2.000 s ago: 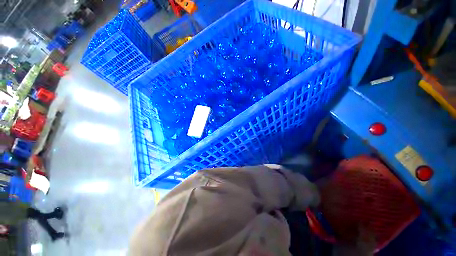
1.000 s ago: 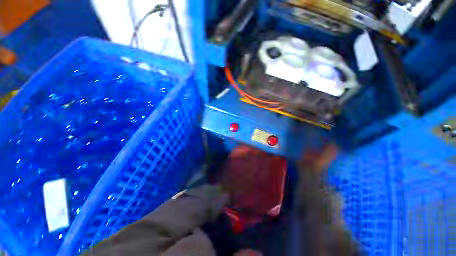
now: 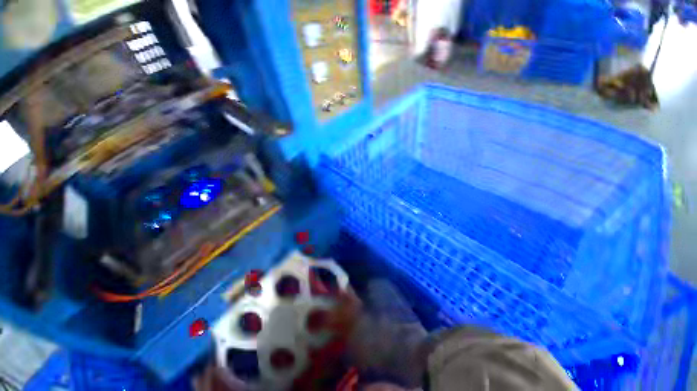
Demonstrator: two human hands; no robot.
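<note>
A white holding tray point(image 3: 279, 324) with round holes is low in front of me, above the blue front ledge's near side; red shows through its holes. My right hand point(image 3: 353, 324), blurred, grips its right edge. My left hand point(image 3: 212, 379) is at its lower left edge, mostly cut off by the picture's bottom. No blue parts show in the tray. Glossy blue plastic parts point(image 3: 200, 192) sit in the lower fixture point(image 3: 222, 221) of the press, under the raised tooling point(image 3: 115, 145).
A large blue mesh crate point(image 3: 550, 118) stands at right, its bottom showing. Red push buttons point(image 3: 198, 328) line the ledge point(image 3: 172, 321). Orange hoses point(image 3: 164, 290) and a yellow strip point(image 3: 244, 229) run along the fixture. A tan control panel point(image 3: 329, 65) is behind.
The view has swung right, from the full crate to the other one. The white tray has come out of the press to my hands, and blue parts now show in the fixture.
</note>
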